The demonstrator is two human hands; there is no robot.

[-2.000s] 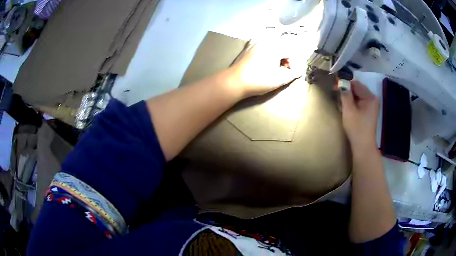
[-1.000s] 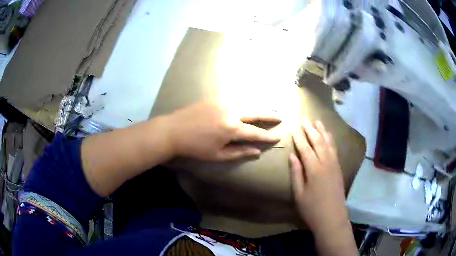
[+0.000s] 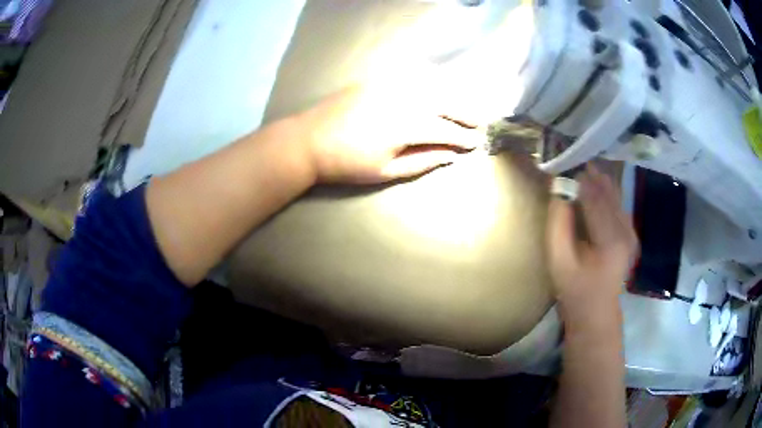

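Note:
The khaki-brown garment panel (image 3: 376,259) lies on the white table under the sewing machine head (image 3: 576,75) and hangs over the front edge. The presser foot (image 3: 514,138) is over the panel, in strong glare. My left hand (image 3: 393,138) lies flat on the panel, left of the presser foot, fingers partly apart; its upper part is washed out by light. My right hand (image 3: 593,234) is at the panel's right edge, just below the machine head, fingers bent; whether it pinches the cloth is hard to tell. No pocket outline can be made out in the glare.
A stack of brown panels (image 3: 75,92) lies at the left table edge. A black phone with a red edge (image 3: 658,234) lies right of my right hand. Small pale scraps (image 3: 718,322) lie at the table's right end. A yellow-labelled cone (image 3: 754,125) is at the right rim.
My left hand has moved up and my right hand up and right, towards the machine head. The panel has shifted up, reaching farther behind the left hand, and the pocket outline no longer shows.

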